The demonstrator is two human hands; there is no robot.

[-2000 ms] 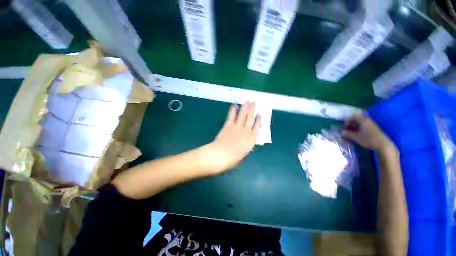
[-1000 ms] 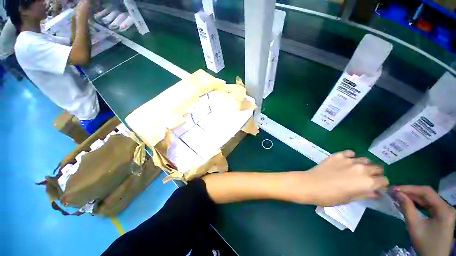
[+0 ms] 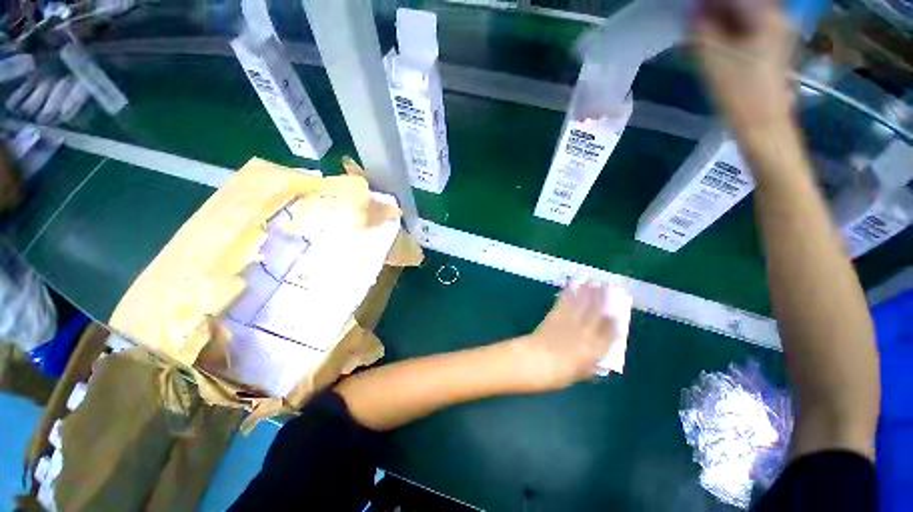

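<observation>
My left hand [image 3: 579, 335] lies over a small stack of white folded leaflets [image 3: 619, 330] on the green bench by the metal rail; its fingers are blurred and partly cover the stack, so its grip cannot be told. My right hand [image 3: 739, 45] is raised at the upper right, over the top of an open upright carton [image 3: 701, 190]; it is blurred, and whether it holds anything cannot be told. A glittering pile of clear packets [image 3: 736, 425] lies on the bench at the right.
More white cartons [image 3: 586, 160] stand on the green conveyor [image 3: 491, 160]. An upright post [image 3: 365, 110] rises behind the torn-open leaflet box [image 3: 190, 260]. A pale ring [image 3: 447, 274] lies on the bench. A blue tote [image 3: 894, 390] is at the right edge, and a person's sleeve [image 3: 22, 305] at the left edge.
The view has swung back right. My hands, close together over the leaflets a second ago, are now apart: the right is up over the conveyor, the left remains at the stack.
</observation>
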